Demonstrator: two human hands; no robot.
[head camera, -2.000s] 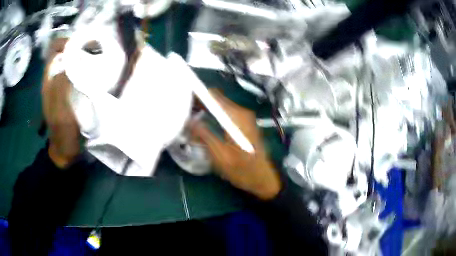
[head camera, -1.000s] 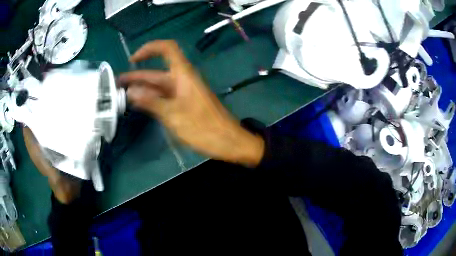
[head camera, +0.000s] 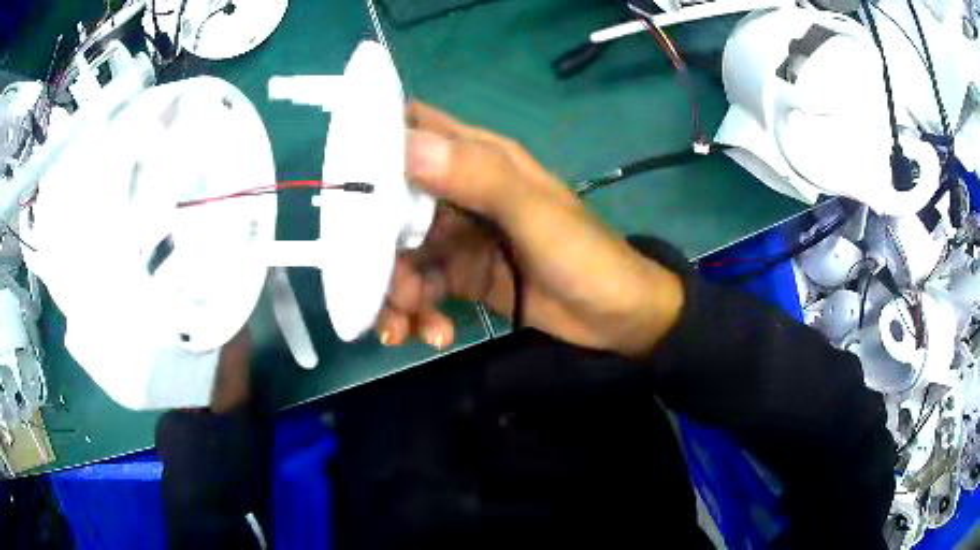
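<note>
A white camera housing is held at the left with its round open mouth facing right. My left hand is mostly hidden behind and below it; only a blurred part near the wrist shows. My right hand grips a white round cover by its hub, edge-on, just right of the mouth. White posts reach from the cover toward the housing. Red-black lead wires run from the housing mouth to a small dark plug in front of the cover. An antenna slants down beside the housing.
Another housing with black cables lies on the green mat at the right. A blue bin crowded with white parts stands at lower right. White parts and a disc lie along the left side. The bench edge runs diagonally below the hands.
The round cover, against the housing a second ago, is now apart from it in my right hand, with the lead wires showing between. The housing mouth has turned more toward the camera.
</note>
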